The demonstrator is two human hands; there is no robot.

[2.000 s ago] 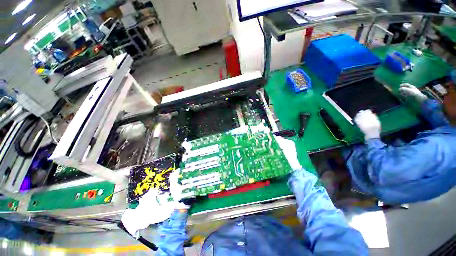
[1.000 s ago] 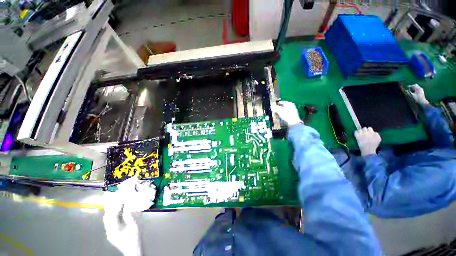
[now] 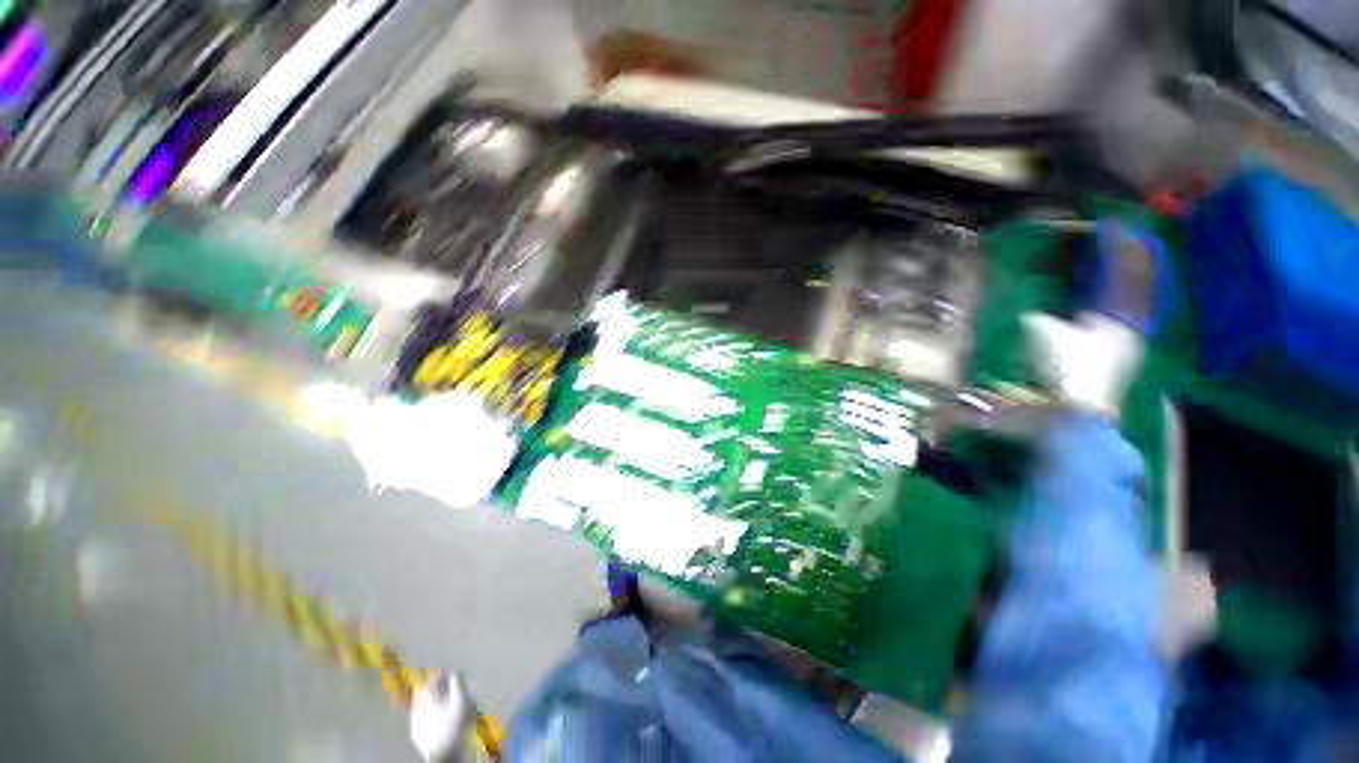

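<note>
The large green circuit board (image 3: pixel 790 477) lies flat on the green mat (image 3: pixel 939 574) in front of me, its long white strips facing up. My left hand, in a white glove (image 3: pixel 435 447), is at the board's left edge beside the black tray of yellow scraps (image 3: pixel 492 365). Motion blur hides its fingers and whether it holds anything. My right hand, in a white glove (image 3: pixel 1085 358), is beyond the board's right end, apart from it, over the mat. Its fingers are blurred too.
The dark conveyor (image 3: pixel 716 246) runs behind the board. A blue stack (image 3: pixel 1289 276) and a small blue box (image 3: pixel 1130 276) stand at right. Another person's hand (image 3: pixel 1188 604) is by a black panel (image 3: pixel 1259 499). Grey floor with yellow-black tape (image 3: pixel 298 608) lies at lower left.
The view has turned and blurred. The board, earlier lifted and tilted between both hands, lies on the mat. My right hand has moved away from it, further right.
</note>
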